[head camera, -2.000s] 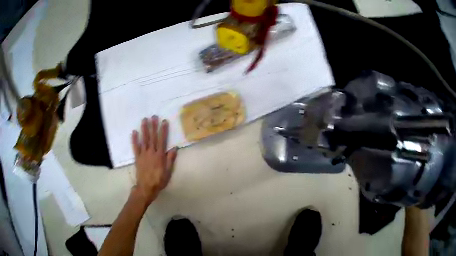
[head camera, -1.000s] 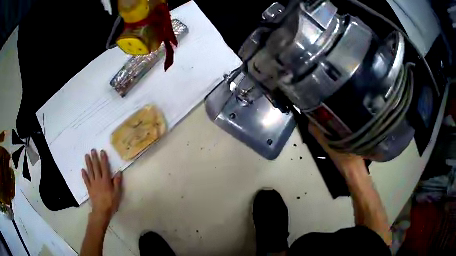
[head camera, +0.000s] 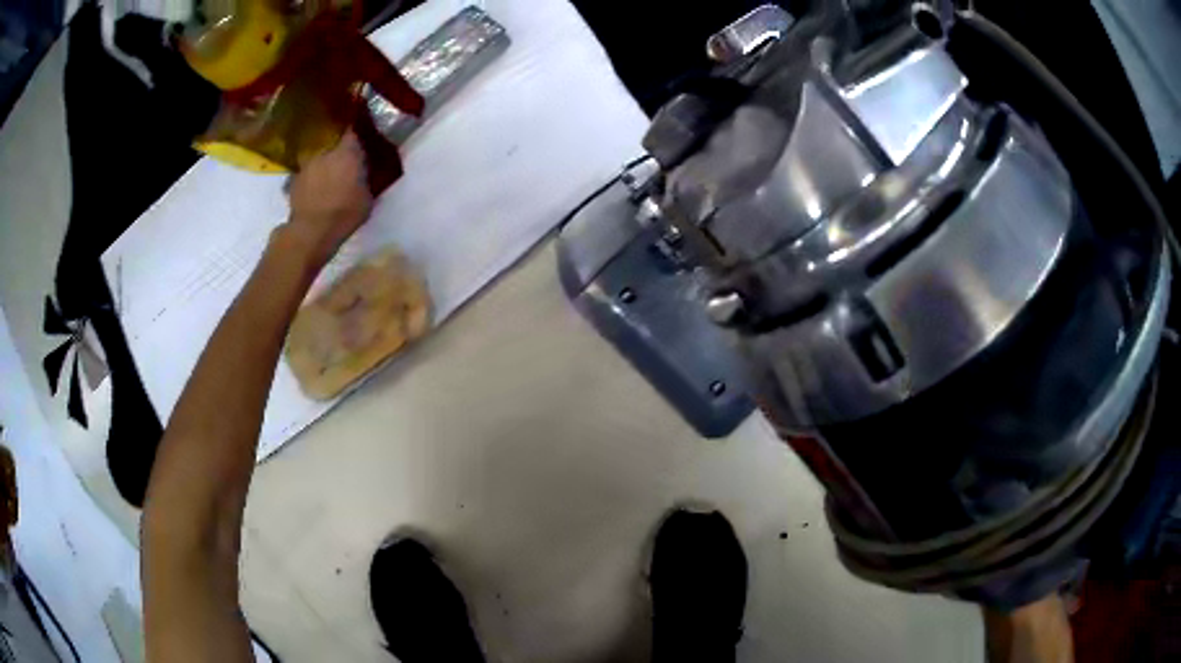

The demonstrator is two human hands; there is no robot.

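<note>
The silver-and-black cloth cutting machine (head camera: pixel 920 298) fills the right side, its flat base plate (head camera: pixel 667 339) beside the lower edge of the white paper pattern (head camera: pixel 499 168), which lies on black fabric (head camera: pixel 589 26). A silver wrapped bar (head camera: pixel 447 65) and a tan block (head camera: pixel 359 324) lie on the pattern. My left hand (head camera: pixel 334 192) reaches to the lower end of the wrapped bar, beneath the hanging yellow socket (head camera: pixel 240 52) and its red cloth (head camera: pixel 389 91); its fingers are hidden. Only my right wrist (head camera: pixel 1032 632) shows below the motor; the hand is hidden behind it.
My black shoes (head camera: pixel 421 589) stand on the cream surface (head camera: pixel 544 440). Small black cut scraps (head camera: pixel 67 356) and white paper strips (head camera: pixel 39 518) lie at the left. A cable (head camera: pixel 1068 97) crosses the upper right. Something red shows at the lower right edge.
My left hand has left the pattern's lower left corner and moved up and right to the bar and socket. The machine looks larger and lower in view. The hanging socket has shifted left.
</note>
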